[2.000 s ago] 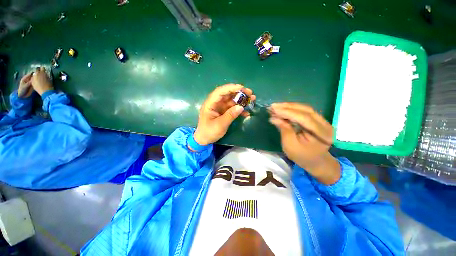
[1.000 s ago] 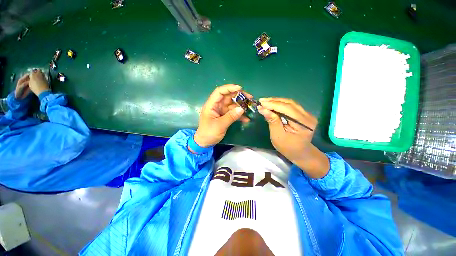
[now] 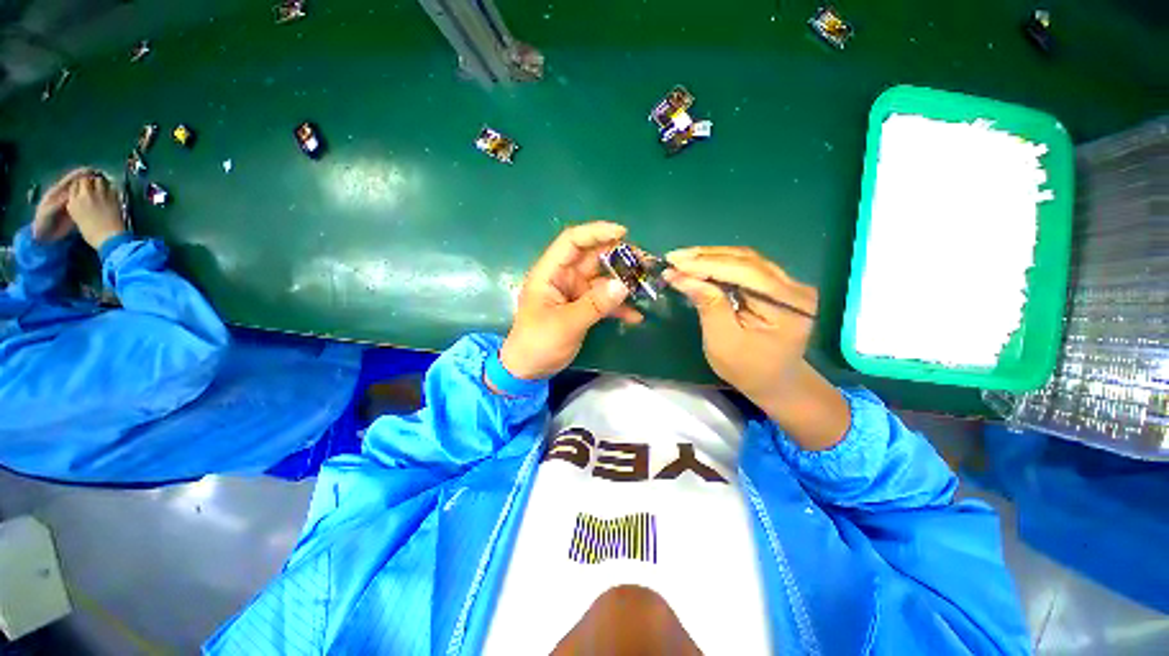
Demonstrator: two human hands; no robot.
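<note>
My left hand (image 3: 562, 308), with a blue band at the wrist, holds a small electronic module (image 3: 631, 270) between thumb and fingers above the green bench. The module has a dark frame with silver and amber parts. My right hand (image 3: 747, 314) grips a slim dark tool (image 3: 773, 301) like a pencil, its back end pointing right. The tool's tip is at the module's right side; fingers and small size hide whether it touches.
A green tray (image 3: 1059, 244) heaped with white strips lies at right, beside clear ridged plastic trays (image 3: 1128, 295). Several loose modules (image 3: 496, 144) lie across the green bench (image 3: 385, 256). A metal post (image 3: 477, 39) stands at the back. Another worker's hands (image 3: 83, 209) are at far left.
My right hand has moved left from two seconds ago, bringing the tool to the module. The module has tilted slightly in my left hand. Modules at the far edge have shifted left.
</note>
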